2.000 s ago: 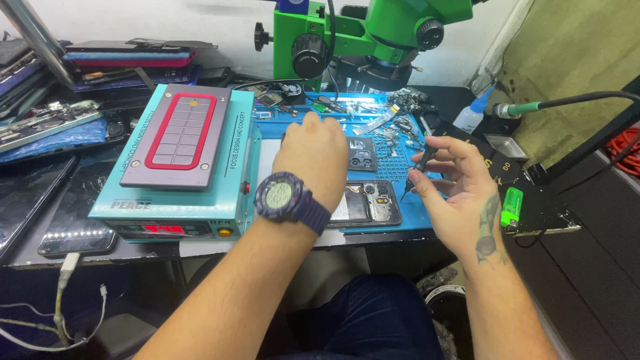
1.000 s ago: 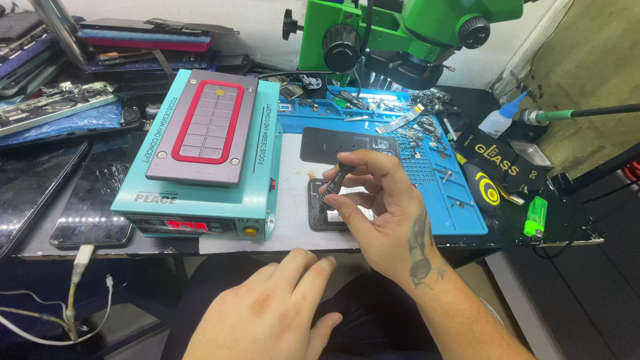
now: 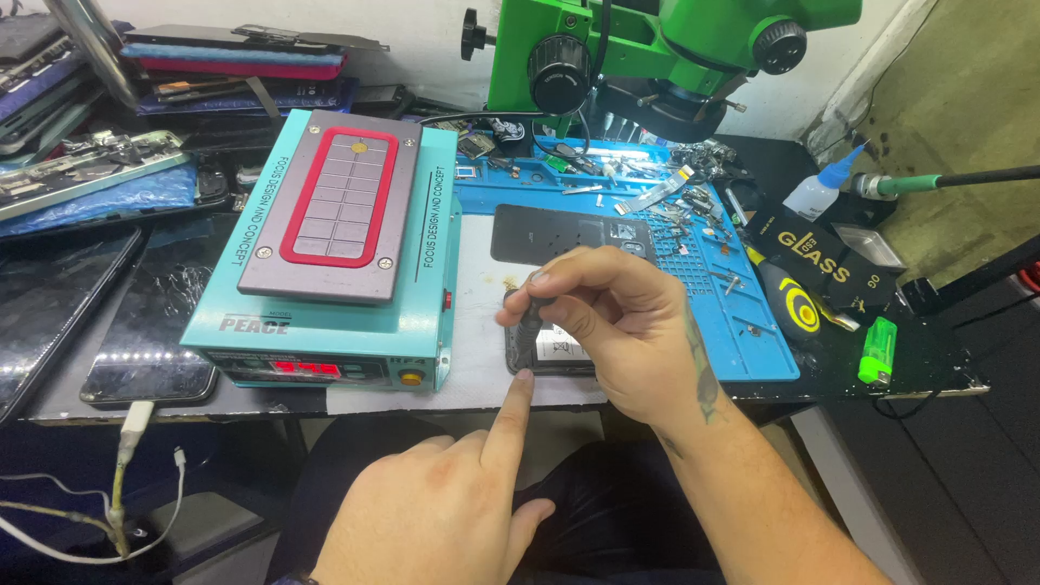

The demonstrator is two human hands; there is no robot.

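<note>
An opened smartphone, its battery showing, lies on white paper near the table's front edge, partly under my right hand. That hand grips a dark screwdriver almost upright, its lower end over the phone's left part; the tip is hard to make out. With its index finger stretched out, my left hand touches the phone's near left corner and holds nothing. Just behind the phone rests a dark back cover, overlapping a blue silicone repair mat.
A teal heating station stands left of the phone. Behind the mat rises a green microscope. Small parts and flex cables litter the mat. At right are a glue bottle, a green lighter and a soldering iron.
My left hand, earlier over the mat area, came down to the lap side and now points at the phone's corner. My right hand has moved left over the phone with the screwdriver.
</note>
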